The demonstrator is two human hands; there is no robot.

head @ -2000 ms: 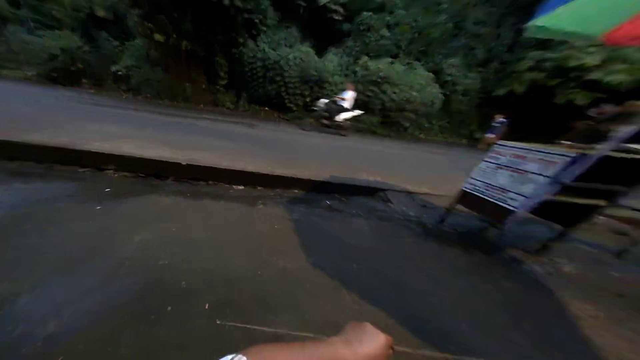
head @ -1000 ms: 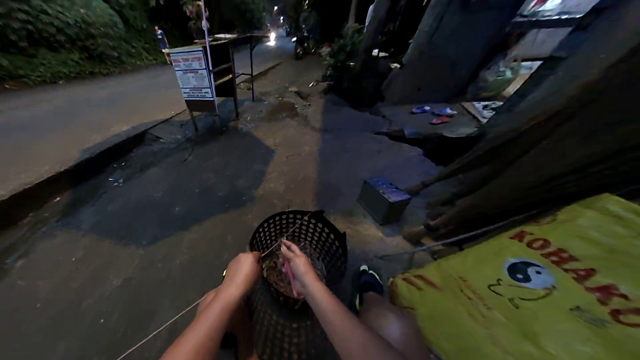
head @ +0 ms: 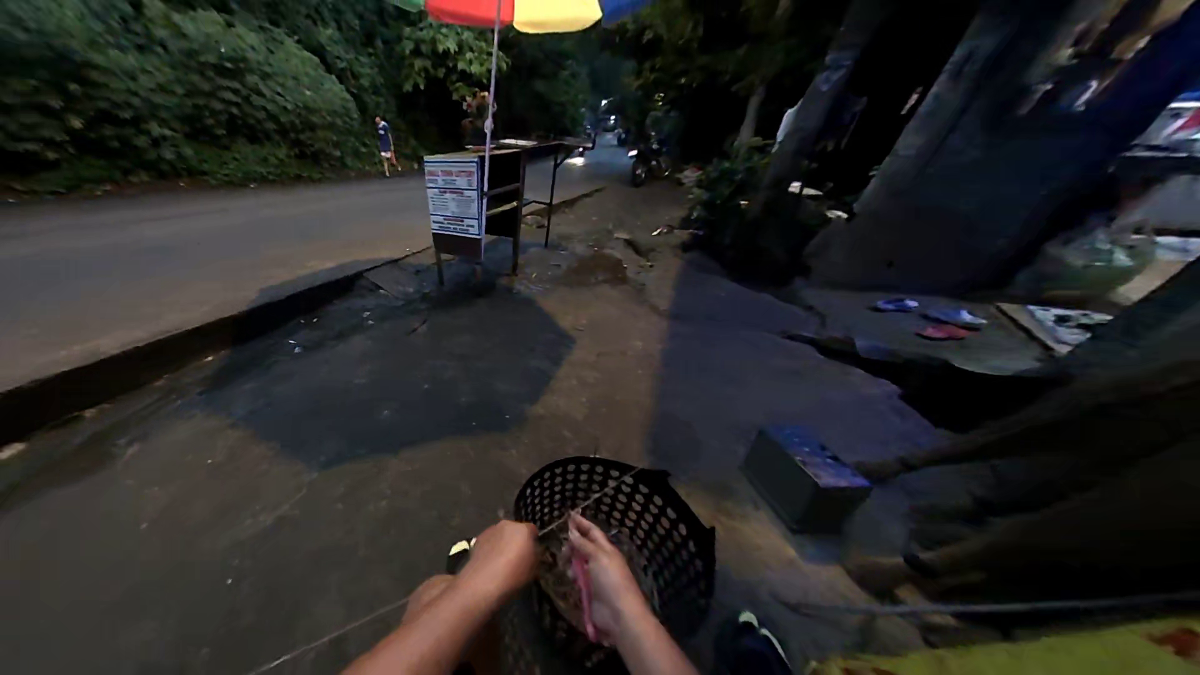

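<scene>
Over a black perforated plastic basket (head: 661, 506), my left hand (head: 503, 561) is closed on a thin stick or strand (head: 328, 639) that trails to the lower left and also runs up toward the basket's far rim. Beside it, my right hand (head: 605, 577) holds a pink-handled tool (head: 585, 595), its kind unclear, with fingertips close to the strand. Tangled, stringy brownish material (head: 561, 583) lies inside the basket, partly hidden by my hands.
A dark box (head: 806, 478) sits right of the basket, near tree roots. Slippers (head: 945, 332) lie farther back. A wooden stand (head: 478, 202) with a printed sign is beside the road, under a colourful umbrella (head: 516, 11). A yellow sack (head: 1031, 653) is at lower right; a person (head: 384, 145) is across the road.
The view has swung from the road to the basket. Both hands are over the basket, as one second ago; two seconds ago one hand was at the bottom edge.
</scene>
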